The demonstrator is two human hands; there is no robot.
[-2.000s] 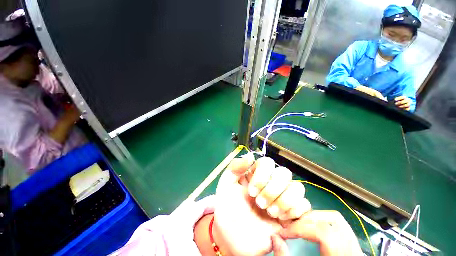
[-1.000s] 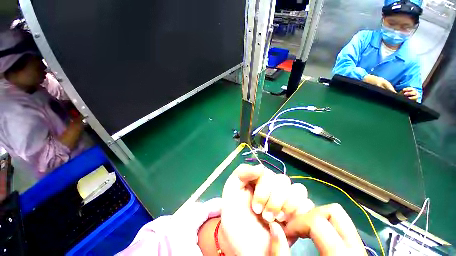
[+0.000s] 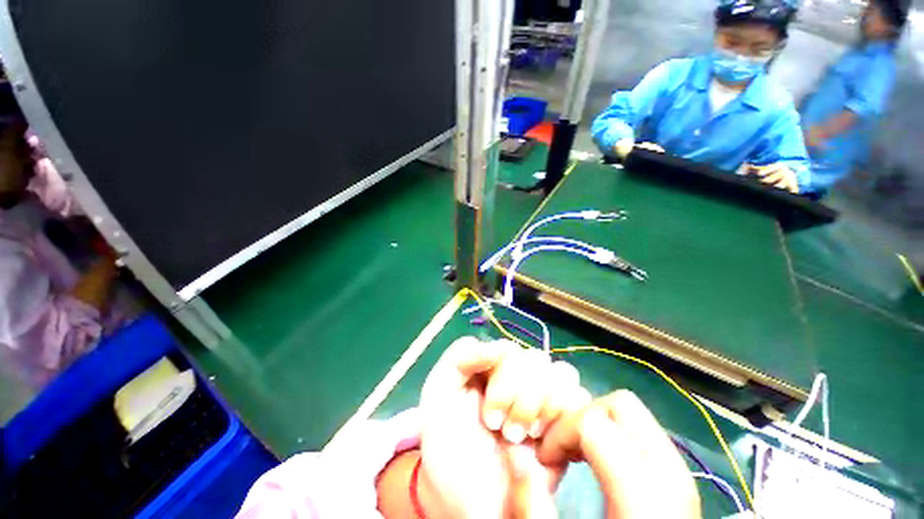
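Note:
My left hand [image 3: 461, 431], with a red cord at the wrist, is in the lower middle with its fingers curled in. My right hand [image 3: 633, 456] touches its fingertips from the right. Both look bare, and the lower part of my right hand is cut off by the bottom edge. No held thing shows; the space between the fingers is hidden. White test cables [image 3: 567, 246] with metal-tipped ends lie on the green raised platform [image 3: 699, 279] beyond my hands. A yellow cable [image 3: 664, 373] curves behind my right hand, and a purple cable [image 3: 523, 328] lies behind my left.
A blue bin [image 3: 218, 456] at lower left holds a black tray and a pale pad [image 3: 152, 397]. Yellow tape [image 3: 410, 357], a metal post [image 3: 468, 203] and a black partition [image 3: 253, 112] stand left. Printed paper [image 3: 821, 492] lies lower right. A person in blue holds a black tray [image 3: 729, 187] opposite.
The view has shifted, so the bench sits further left and more of the paper shows. A second person in blue appears at upper right. My hands remain together, with the fingers slightly shifted.

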